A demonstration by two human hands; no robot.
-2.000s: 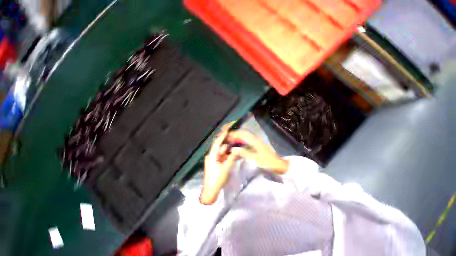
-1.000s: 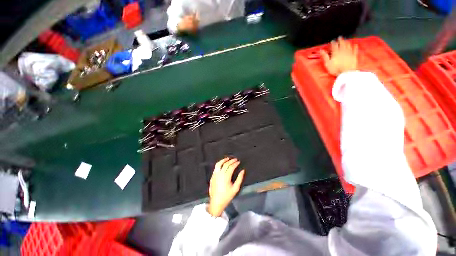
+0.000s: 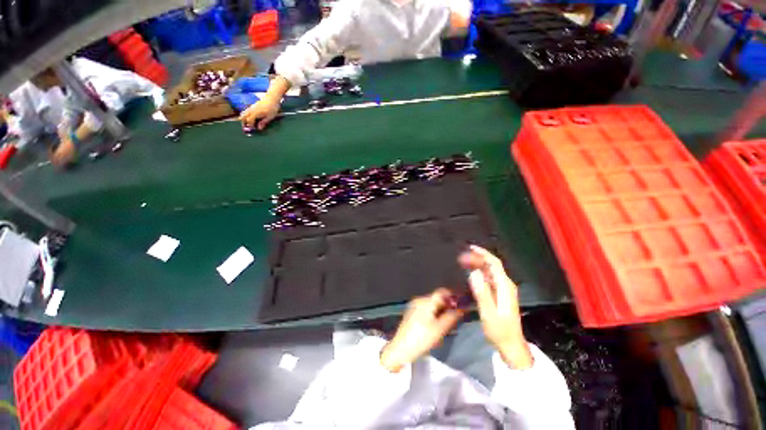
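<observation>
The black tray (image 3: pixel 369 273) lies on the green bench in front of me, with clipped parts (image 3: pixel 361 186) in rows along its far side and bare recesses nearer me. My left hand (image 3: pixel 422 326) is over the tray's near edge, its fingers closed on a small dark component (image 3: pixel 454 301). My right hand (image 3: pixel 497 304) is just right of it, fingers raised and slightly blurred; I cannot tell if it holds anything. The red compartment tray (image 3: pixel 642 210) tops a stack at right, with small components in two far-left pockets.
Black trays (image 3: pixel 563 55) are stacked at the far right. A person's hand (image 3: pixel 267 107) is across the bench near a cardboard box (image 3: pixel 191 109). Paper slips (image 3: pixel 236 264) lie at left. Spare red trays (image 3: pixel 101 378) lean low at left. A dark bin (image 3: pixel 579 361) is below the bench edge.
My right hand has come from the red tray back beside my left hand. My left hand has moved right and now has a component in its fingers. The view has shifted.
</observation>
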